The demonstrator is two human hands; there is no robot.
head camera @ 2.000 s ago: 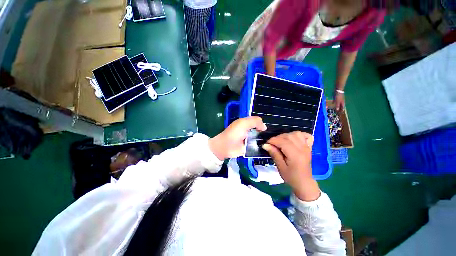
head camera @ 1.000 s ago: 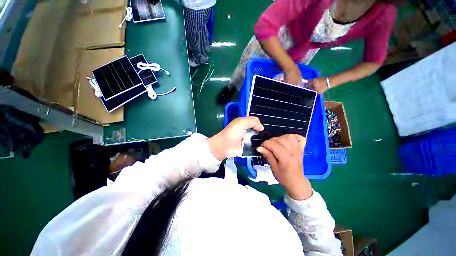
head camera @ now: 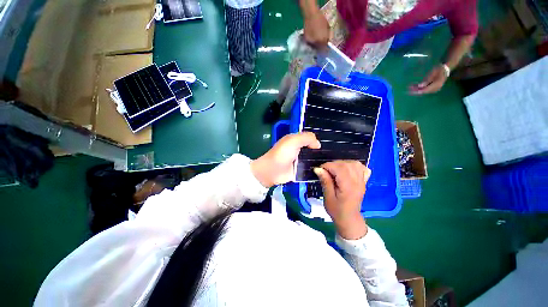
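A black solar panel with thin pale lines and a white edge (head camera: pixel 341 117) is held over the blue crate (head camera: pixel 389 207). My left hand (head camera: pixel 285 159) grips its lower left edge, thumb on the face. My right hand (head camera: pixel 344 187) is at its lower edge, fingers bent onto the near strip; the fingertips hide what they touch. Beneath the hands, dark and white items show in the crate's near corner, too small to name.
Two overlapping panels (head camera: pixel 144 90) with white leads lie on the green bench (head camera: pixel 198 138), partly on cardboard (head camera: pixel 123 78). Another panel (head camera: pixel 182 9) lies farther off. A person in pink (head camera: pixel 408 30) stands beyond the crate. A carton of small parts (head camera: pixel 420 150) is right of it.
The other person's hands have left the crate; one now holds a small pale panel-like piece above its far edge. My panel has tilted a little and catches light at its far end.
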